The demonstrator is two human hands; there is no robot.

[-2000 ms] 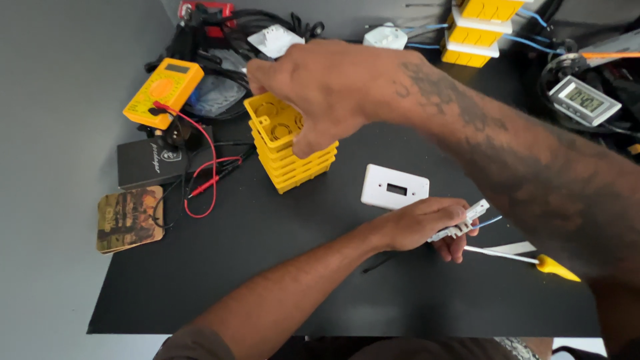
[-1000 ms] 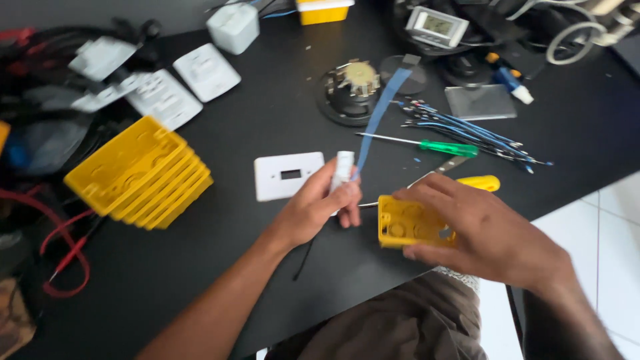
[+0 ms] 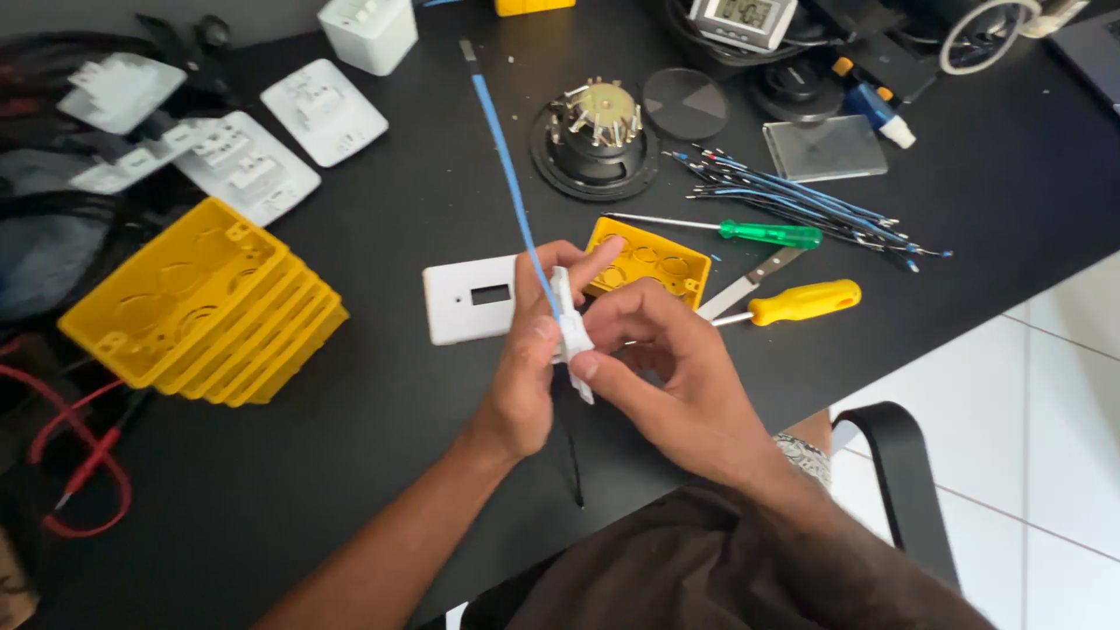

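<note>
Between both hands is a white plastic electrical module [image 3: 573, 337] with a blue wire [image 3: 509, 166] rising from it and a black wire [image 3: 573, 455] hanging below. My left hand [image 3: 525, 376] grips its left side; my right hand [image 3: 669, 376] holds its right side with thumb and fingers. A white wall plate [image 3: 464, 302] with a rectangular slot lies flat, partly behind my left hand. Just beyond my right hand, a yellow plastic electrical box [image 3: 652, 258] rests open side up on the black table.
Nested yellow boxes [image 3: 210, 306] stand at left. A green-handled screwdriver [image 3: 770, 234], a knife [image 3: 748, 284] and a yellow-handled screwdriver [image 3: 805, 302] lie right of the single box. Farther back are a speaker [image 3: 597, 140], cut wires [image 3: 796, 201] and white plates [image 3: 324, 112].
My right hand reached to the stacked boxes, then held one yellow box at the right. That box now sits on the table, and my right hand has moved to the white module. The view has shifted right.
</note>
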